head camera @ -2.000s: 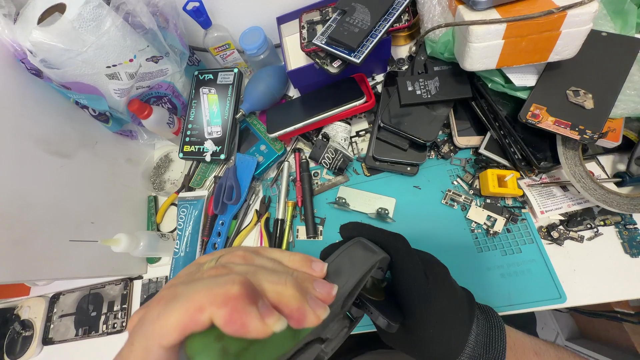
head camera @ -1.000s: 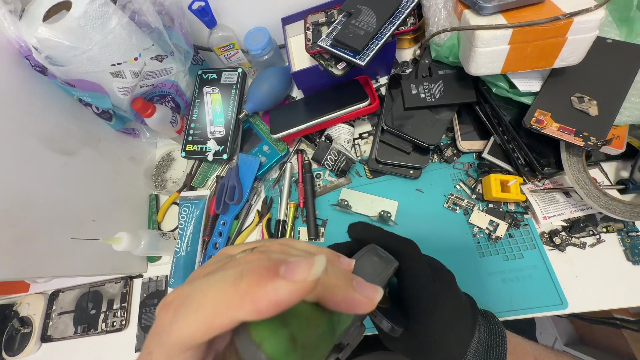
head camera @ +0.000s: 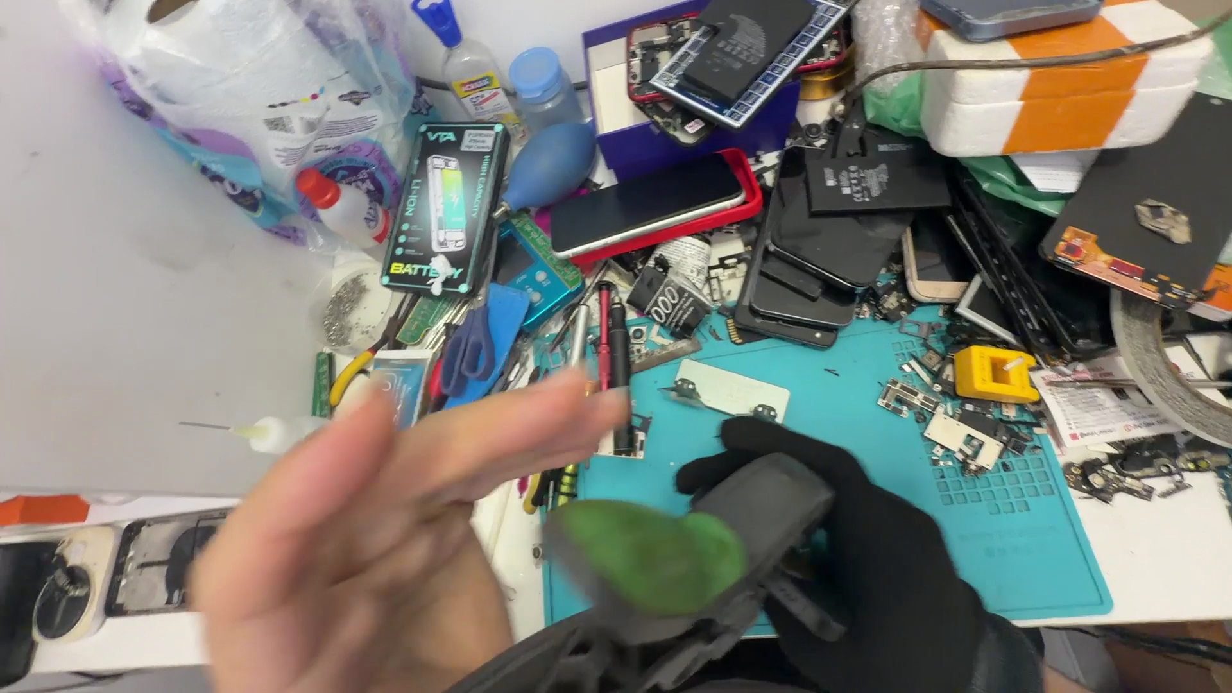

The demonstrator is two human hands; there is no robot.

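My left hand (head camera: 385, 510), bare and blurred by motion, is raised at the lower left with its fingers apart and nothing in it. My right hand (head camera: 847, 539), in a black glove, is closed around the dark grey end of a green and black handheld tool (head camera: 645, 558) whose kind I cannot tell. The tool's green part faces my left palm; its lower end runs out of the frame. Beyond the gloved fingers a small metal plate (head camera: 731, 390) with two dark round fittings lies on the teal work mat (head camera: 857, 385).
Screwdrivers (head camera: 619, 366), blue-handled scissors (head camera: 470, 346) and pliers (head camera: 356, 371) crowd the left. Stacked phones (head camera: 804, 279), a battery box (head camera: 446, 207) and a blue air blower (head camera: 553, 166) stand behind. Small phone parts, a yellow block (head camera: 994, 373) and a tape roll (head camera: 1169, 366) lie right.
My left hand has come off the green part of the tool and moved left, its fingers spreading. My gloved right hand stays on the tool's end.
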